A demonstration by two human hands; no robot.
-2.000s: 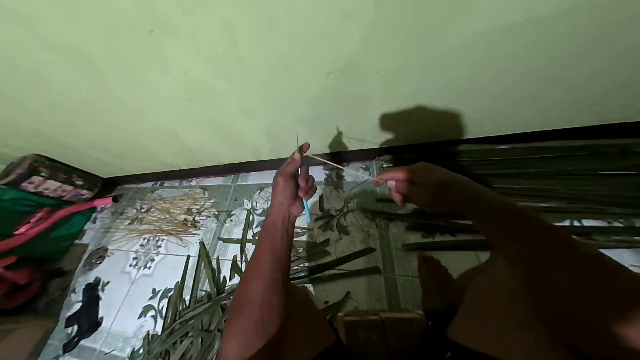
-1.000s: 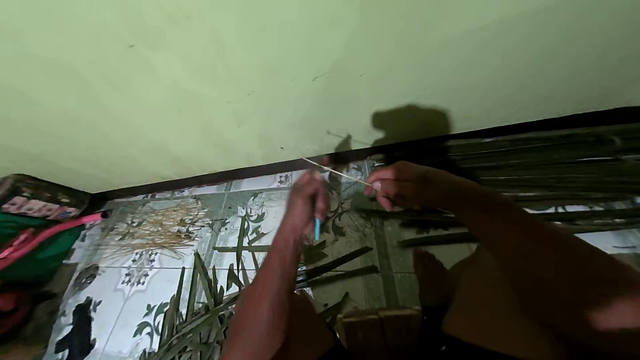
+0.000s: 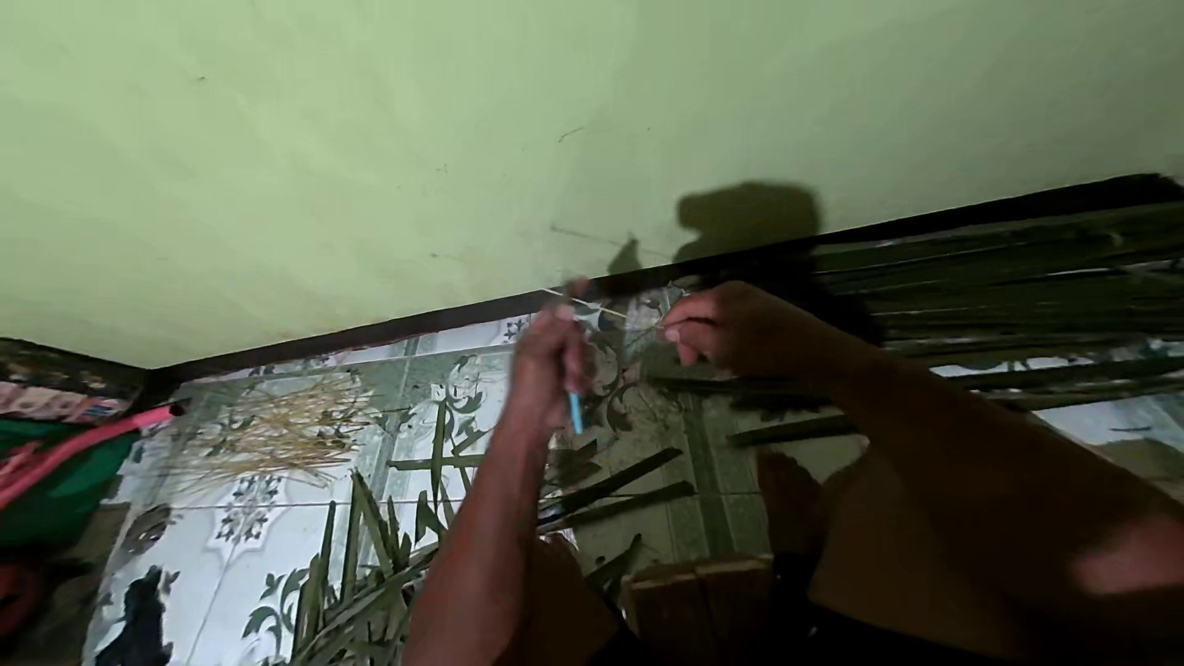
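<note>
My left hand (image 3: 552, 356) is closed around a small tool with a light blue handle (image 3: 576, 413), whose end sticks out below the fist. The tool's blade is too blurred to make out. A thin pale stick (image 3: 592, 303) runs from the top of that hand towards my right hand (image 3: 698, 324), which pinches its other end between thumb and fingers. Both hands are raised over the tiled floor near the wall.
Thin pale sticks (image 3: 282, 430) lie in a loose pile on the tiles at left. Green leaf strips (image 3: 370, 592) are heaped at lower left. Long dark green stalks (image 3: 1017, 287) lie along the wall at right. A pink tube-like object (image 3: 88, 449) and a black item (image 3: 139, 624) are at far left.
Two seconds ago the stick sloped down from my left thumb to my right hand, with a thin blade-like point upright above the left hand. Now the stick's pale tip extends left past my left hand.
</note>
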